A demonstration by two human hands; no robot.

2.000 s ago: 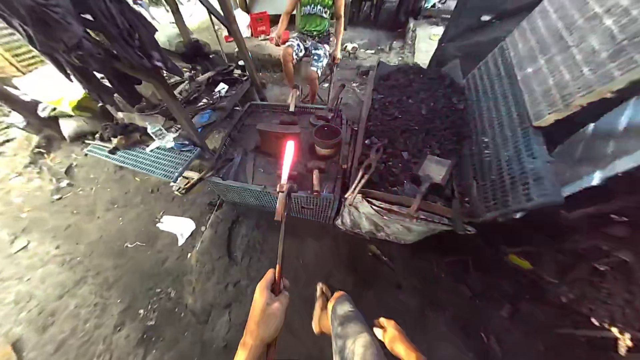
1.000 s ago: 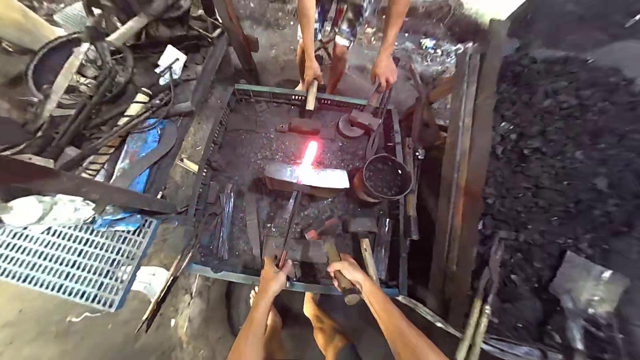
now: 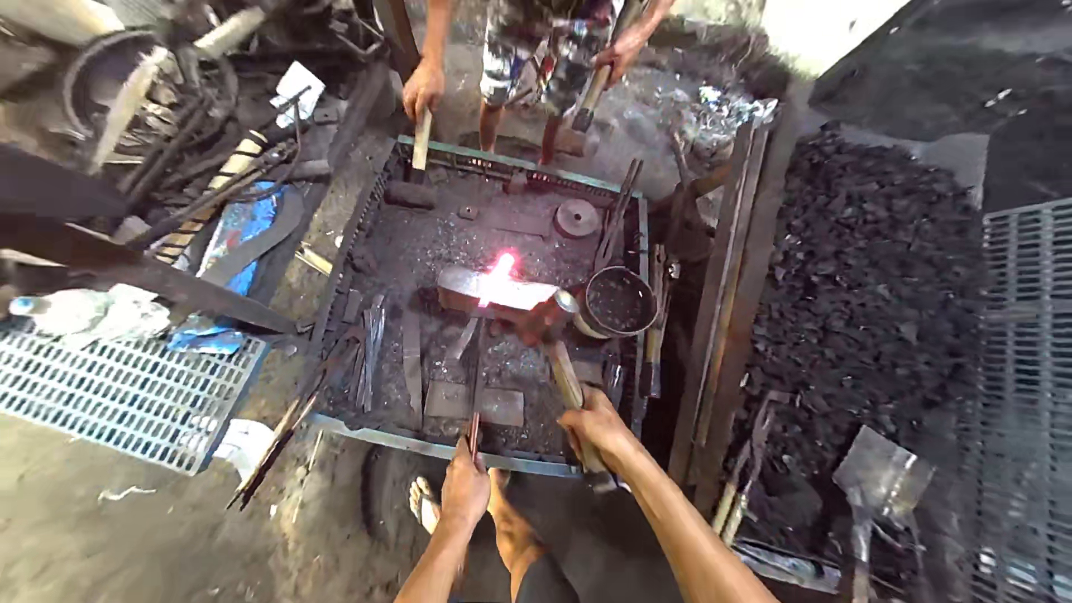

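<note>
My left hand (image 3: pixel 466 488) is closed around the handles of long metal tongs (image 3: pixel 477 368), which reach forward to a glowing hot metal piece (image 3: pixel 500 275). That piece lies across the bright face of a steel anvil block (image 3: pixel 533 295). My right hand (image 3: pixel 600 425) grips the wooden handle of a hammer (image 3: pixel 567 377). The hammer's head is over the right end of the block, near a round pot (image 3: pixel 621 301) of dark contents; whether it touches the block cannot be told.
A person opposite holds one hammer (image 3: pixel 421 144) by its handle and another sledgehammer (image 3: pixel 596 92). The crate (image 3: pixel 377 435) also holds flat metal pieces (image 3: pixel 475 404) and a round metal disc (image 3: pixel 578 219). Charcoal (image 3: pixel 863 293) and a shovel (image 3: pixel 883 473) are at right, a plastic grating (image 3: pixel 126 394) at left.
The glowing piece was held up in the tongs two seconds ago and now lies on the block. My right hand has raised the hammer forward. The person opposite has lifted the sledgehammer from the crate.
</note>
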